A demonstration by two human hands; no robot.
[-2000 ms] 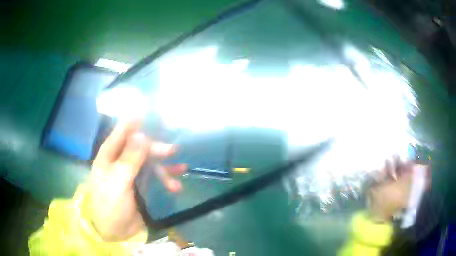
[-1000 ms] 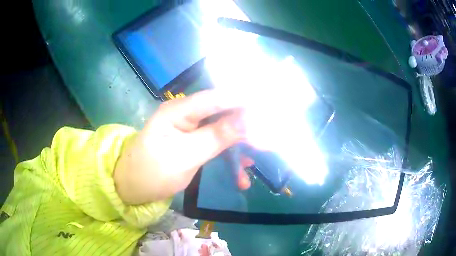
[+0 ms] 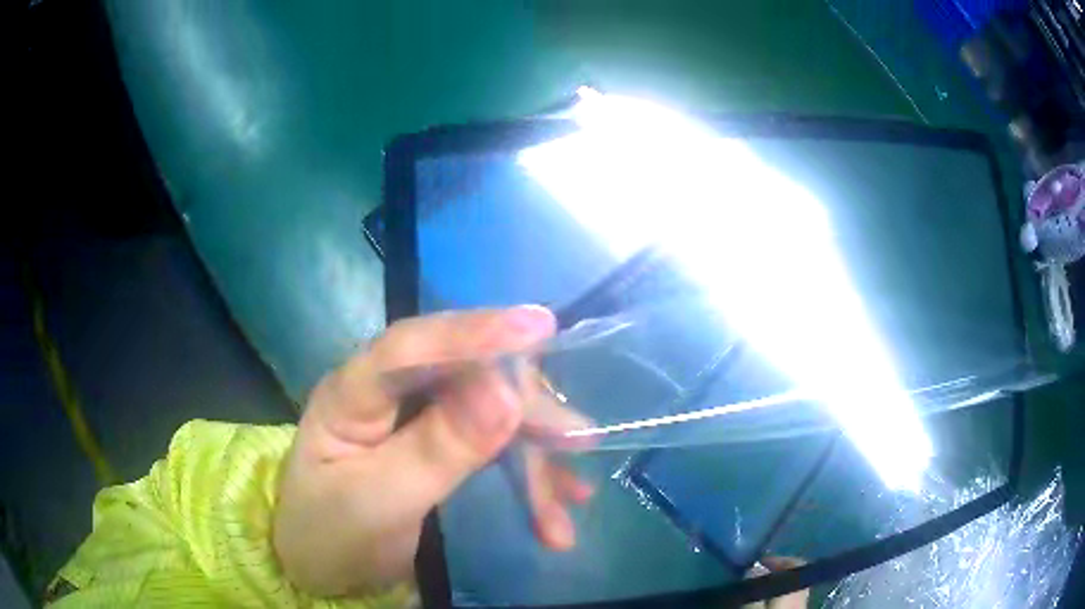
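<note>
A large touch panel (image 3: 411, 274), clear with a black border, is raised above the green bench and fills the middle of the view. My left hand (image 3: 440, 416) is in front of its left part, thumb and finger pinched on clear protective film (image 3: 702, 416) that stretches right across the panel. Only small, blurred fingertips of my right hand (image 3: 782, 576) show at the panel's bottom border, seeming to grip it; the rest is hidden or out of frame. Strong glare hides the panel's upper middle. Dark-framed display modules (image 3: 744, 500) show through the glass.
Crinkled peeled film waste (image 3: 988, 553) lies at the lower right. A pink and white small fan (image 3: 1057, 214) stands at the right edge. The green bench mat (image 3: 238, 179) curves along the left, with grey floor and a yellow line beyond. Blue and dark items are at the top right.
The panel has turned more level and shifted left and up in view. A sheet of film now shows lifted between my left finger and thumb. Fingertips have appeared at the panel's bottom border.
</note>
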